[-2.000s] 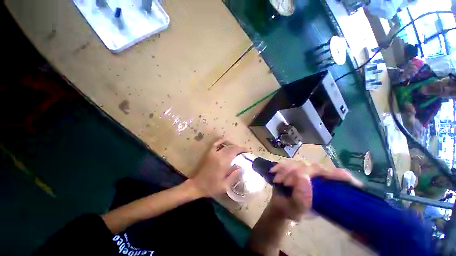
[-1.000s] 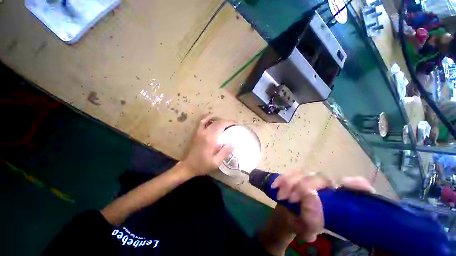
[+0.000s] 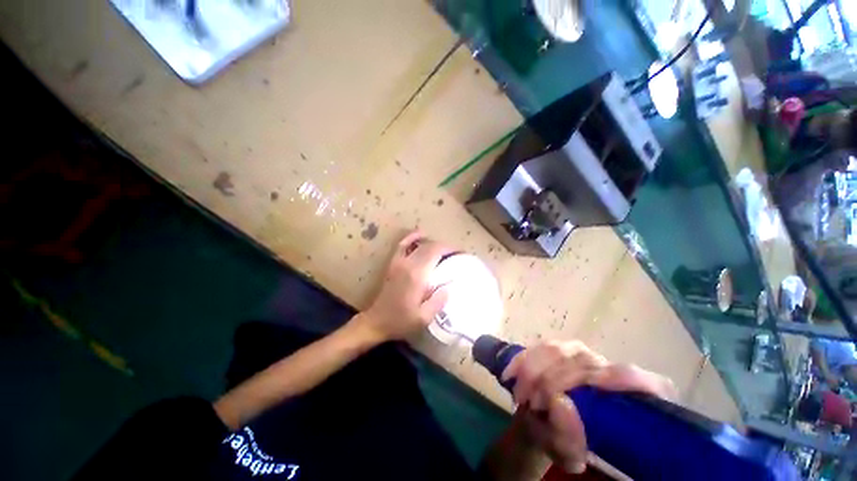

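Note:
A bright white round housing (image 3: 473, 293) is on the bench in front of me, overexposed, so its details are hard to see. My left hand (image 3: 412, 289) holds it by its left side. My right hand (image 3: 556, 383) is wrapped around the blue electric screwdriver (image 3: 648, 434). The black nose points left and its bit reaches the housing's lower edge, near my left fingertips. Whether a screw sits at the tip cannot be seen. What is under the housing is hidden.
The black and silver screw feeder (image 3: 550, 193) stands behind the housing. A white fixture plate (image 3: 211, 38) is at the upper left. The green conveyor belt (image 3: 675, 211) runs behind the bench, carrying round units. A shiny patch (image 3: 324, 199) and dark specks mark the bench. People sit beyond.
Over two seconds, the screwdriver nose has moved from the housing's upper edge to its lower edge. Since one second ago, the view has shifted, with both hands keeping their holds.

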